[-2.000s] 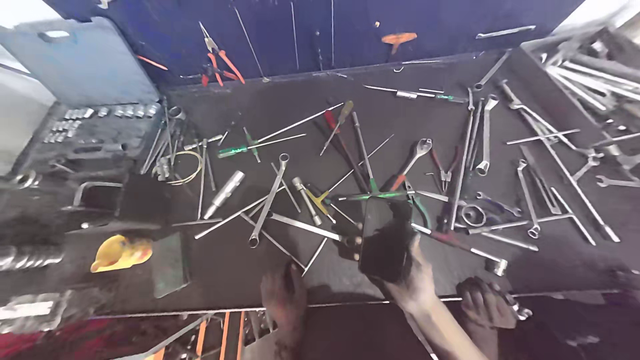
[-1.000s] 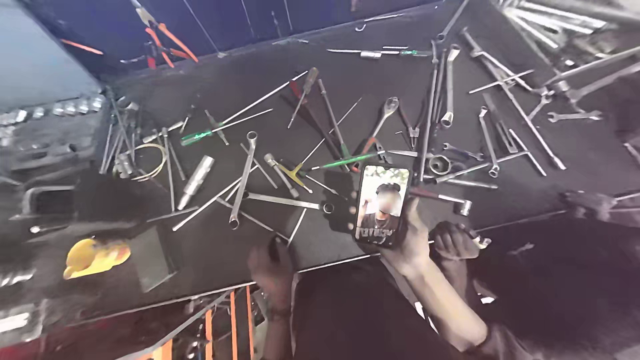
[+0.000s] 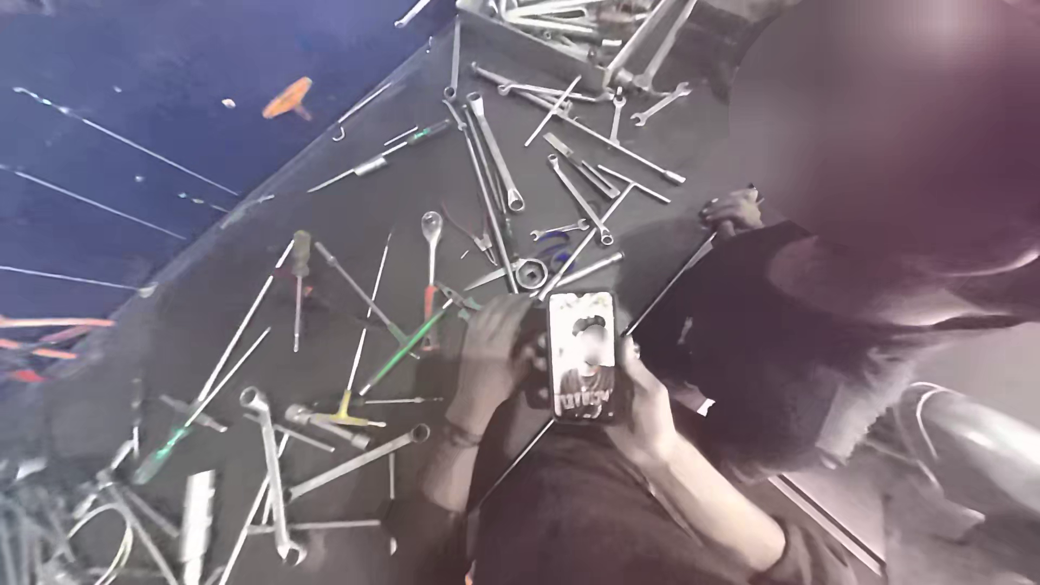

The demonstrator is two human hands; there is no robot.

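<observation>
My right hand point(image 3: 646, 402) holds a smartphone point(image 3: 583, 357) upright by its right side. The lit screen shows a picture of a person. My left hand point(image 3: 491, 357) is at the phone's left side, over the dark workbench; its fingertips are blurred, and whether they grip the phone or its dark cover cannot be told. Left of this hand lie a green-handled tool point(image 3: 406, 345), a ratchet with a red grip point(image 3: 431, 260) and a yellow T-handle tool point(image 3: 348, 414). A ring spanner point(image 3: 353, 463) lies lower left. Above the phone is a round metal ring tool point(image 3: 532, 275).
Another person leans in at the right, a hand point(image 3: 731, 210) at the bench edge. Spanners point(image 3: 496, 154) and rods lie across the bench, with a metal tray point(image 3: 536, 41) of tools at the top. A blue panel point(image 3: 162, 97) with an orange-handled tool point(image 3: 288, 97) stands upper left.
My left hand has moved from the bench edge up to the phone's side. The phone stays in my right hand; its screen faced away or was dark two seconds ago. The view has tilted strongly.
</observation>
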